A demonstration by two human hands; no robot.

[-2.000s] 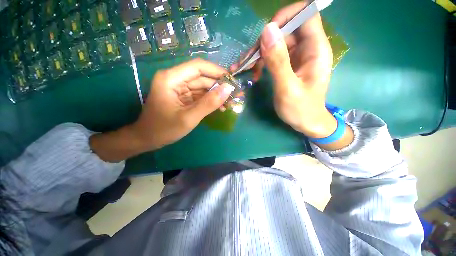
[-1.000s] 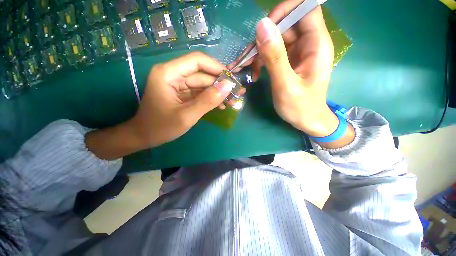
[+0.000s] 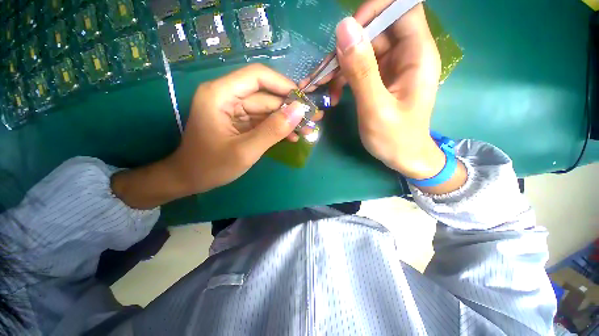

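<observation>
My left hand (image 3: 233, 131) holds a small silver and gold circuit board module (image 3: 303, 104) between thumb and fingers, a little above the mat. My right hand (image 3: 394, 92), with a blue band at the wrist, grips silver-white tweezers (image 3: 381, 25). The tweezer tips point down-left and meet the module's upper edge. Whether a small piece is between the tips cannot be told. A yellow-green film piece (image 3: 292, 152) lies under my left fingers. My fingers hide part of the module.
A clear blister tray (image 3: 217, 60) at the upper left holds green-gold boards and silver labelled modules. A clear sheet (image 3: 309, 49) with small marks lies beyond my hands. A larger yellow-green film sheet (image 3: 448, 54) shows behind my right hand. A black cable runs down the mat's right edge.
The tray has shifted slightly up and left in the picture. Both hands keep nearly the same pose, with the tweezer tips still at the module.
</observation>
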